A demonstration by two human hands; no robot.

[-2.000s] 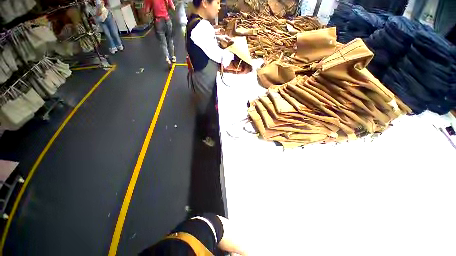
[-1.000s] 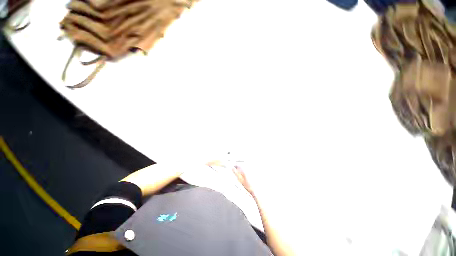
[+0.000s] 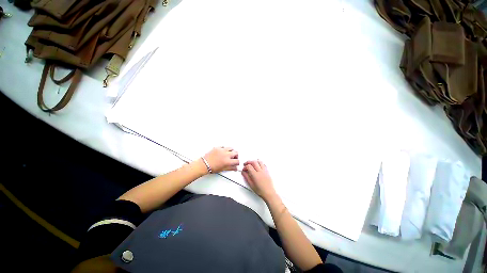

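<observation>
A stack of large white paper sheets (image 3: pixel 299 112) lies on the table in front of me, its near edge running past my body. My left hand (image 3: pixel 222 160), with a bracelet at the wrist, rests at this near edge with its fingers curled. My right hand (image 3: pixel 257 176) is just to the right of it, fingers bent down at the paper edge. The fingertips of both hands nearly meet. Whether they pinch a sheet is too bright and small to tell.
Brown bags (image 3: pixel 80 32) with a strap loop overlap at the upper left. More brown bags (image 3: pixel 446 58) are piled at the upper right. Several white paper pads (image 3: pixel 419 197) lie in a row at the right, beside a grey-beige bag (image 3: pixel 463 234). The white table's edge (image 3: pixel 96 136) curves along the near side.
The view has swung from the aisle and a nearby person down to the table. Both hands are now in clear view at the paper's near edge, and the white pads have come into view.
</observation>
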